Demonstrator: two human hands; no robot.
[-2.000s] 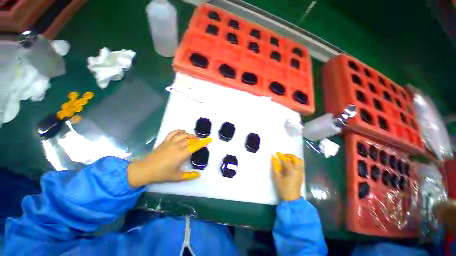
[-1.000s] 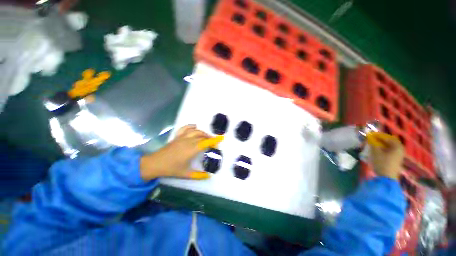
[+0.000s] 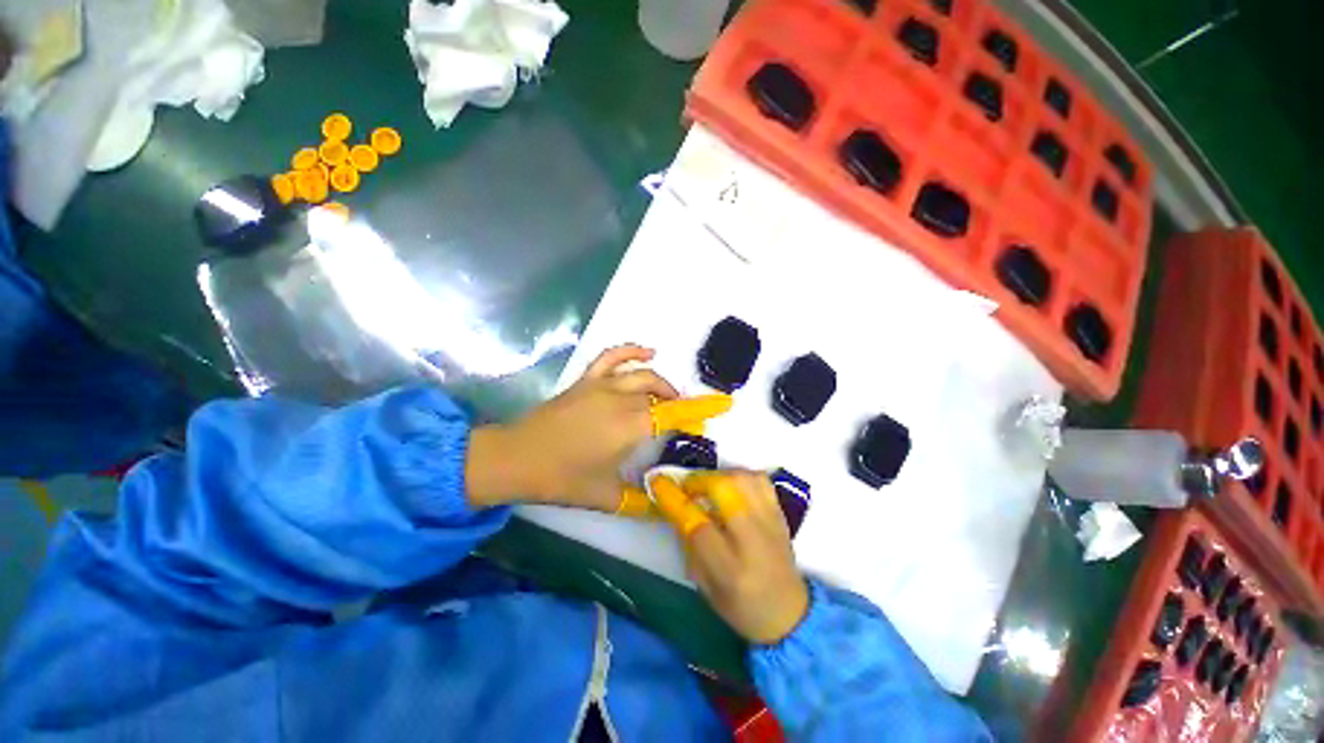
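Observation:
Several black octagonal parts lie on the white work sheet; one part is beyond my left hand. My left hand, with yellow-orange finger cots, holds another black part on the sheet between index finger and thumb. My right hand, also with finger cots, pinches a small white wipe against the near edge of that part. The fingers and wipe hide some of the part. A further part is partly covered by my right hand.
A red-orange foam tray with black parts is behind the sheet. A dispenser bottle lies on its side at right, near more trays. Spare finger cots, a round black object and crumpled wipes are at left.
My right hand has moved left from the dispenser bottle to the part at my left hand. The white wipe now shows in its fingers. The camera view has shifted, with the bench appearing closer.

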